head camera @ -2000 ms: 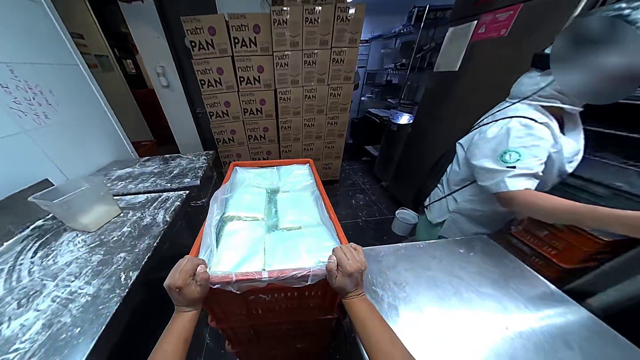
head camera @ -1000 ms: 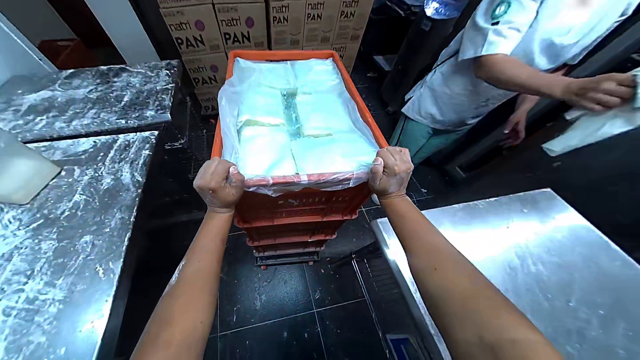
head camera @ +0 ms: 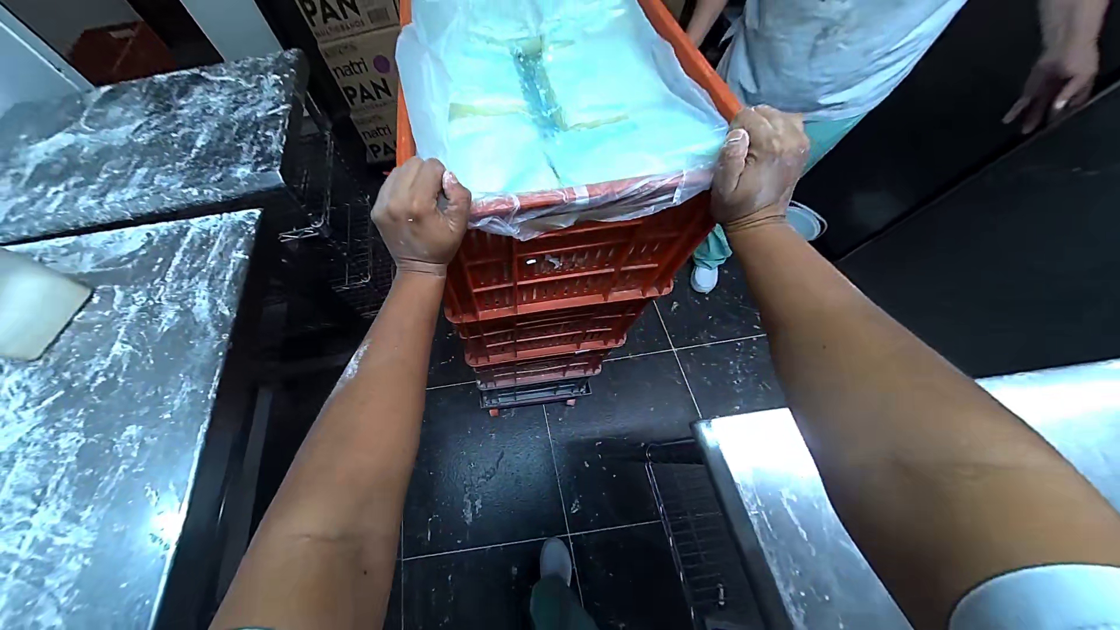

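Note:
My left hand (head camera: 422,213) is closed on the near left corner of the top orange plastic crate (head camera: 582,267). At the near right corner, my right hand (head camera: 761,164) grips the same rim. Clear plastic liner (head camera: 560,214) drapes over the rim between both hands. Pale, flat packed pieces (head camera: 604,87) fill the crate under the plastic; what they are I cannot tell. More red crates (head camera: 547,337) are stacked below, on a low dark base (head camera: 535,395).
Flour-dusted dark counters (head camera: 114,367) stand at the left, one holding a translucent container (head camera: 35,302). A metal table (head camera: 779,490) is at the lower right. A person (head camera: 831,52) stands beyond the crates, near a bucket (head camera: 805,220). Cardboard boxes (head camera: 363,79) are stacked behind.
The view has tilted down, showing more floor and the stack's base. The crate stack is farther from the metal table's near edge. Both hands keep their grip on the rim.

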